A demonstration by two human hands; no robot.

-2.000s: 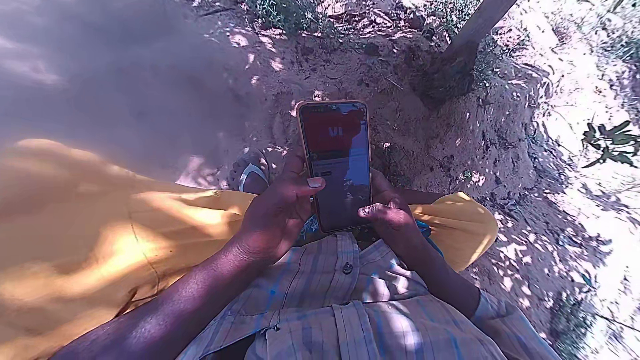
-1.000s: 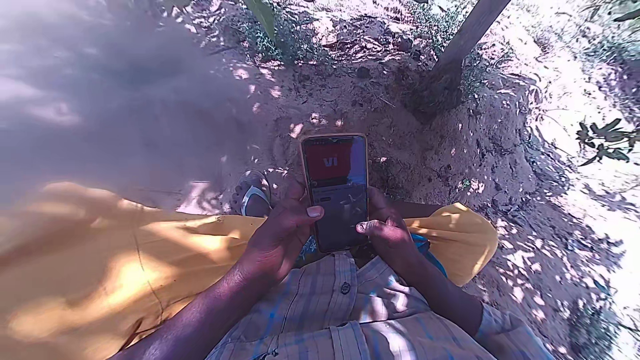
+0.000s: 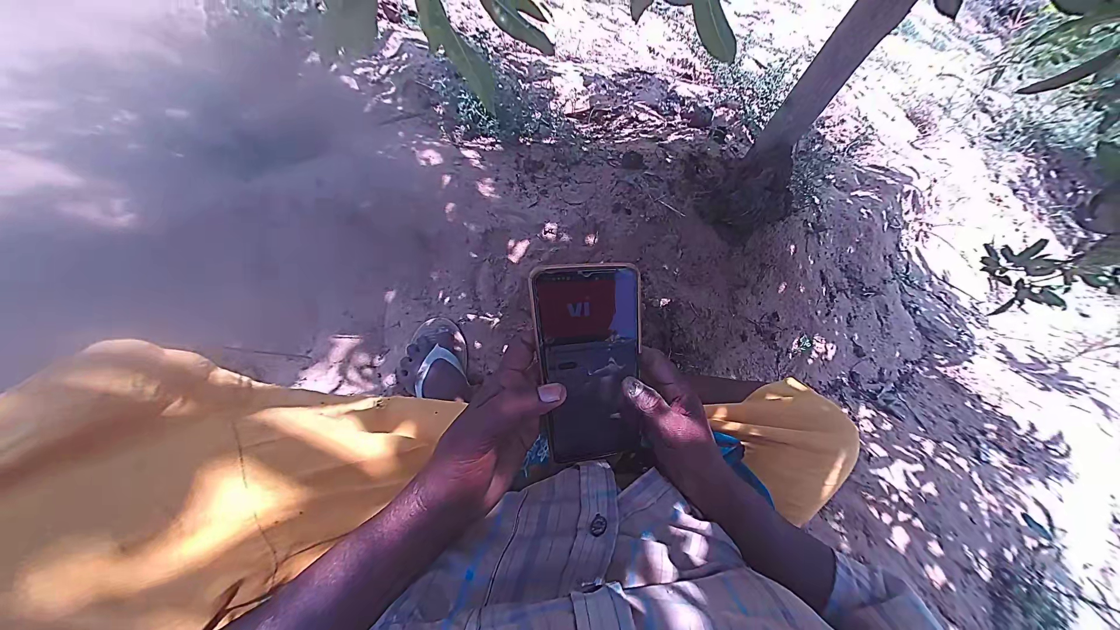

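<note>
A smartphone [image 3: 588, 363] in a light-edged case is held upright in front of my plaid shirt, its screen facing me with a red panel above a dark area. My left hand [image 3: 499, 420] grips its left edge, the thumb lying over the side of the screen. On the opposite edge, my right hand [image 3: 678, 420] holds the phone too, with its thumb bent over the lower right of the screen. The fingers behind the phone are hidden. Yellow cloth [image 3: 262, 481] covers my legs on both sides.
A foot in a sandal [image 3: 435, 359] rests on the sandy ground left of the phone. A slim tree trunk [image 3: 822, 83] rises at the upper right. Green leaves [image 3: 464, 57] hang across the top, and a leafy sprig [image 3: 1028, 276] shows at the right.
Both hands keep hold of the phone throughout. The view has shifted a little, and more hanging leaves show along the top than before.
</note>
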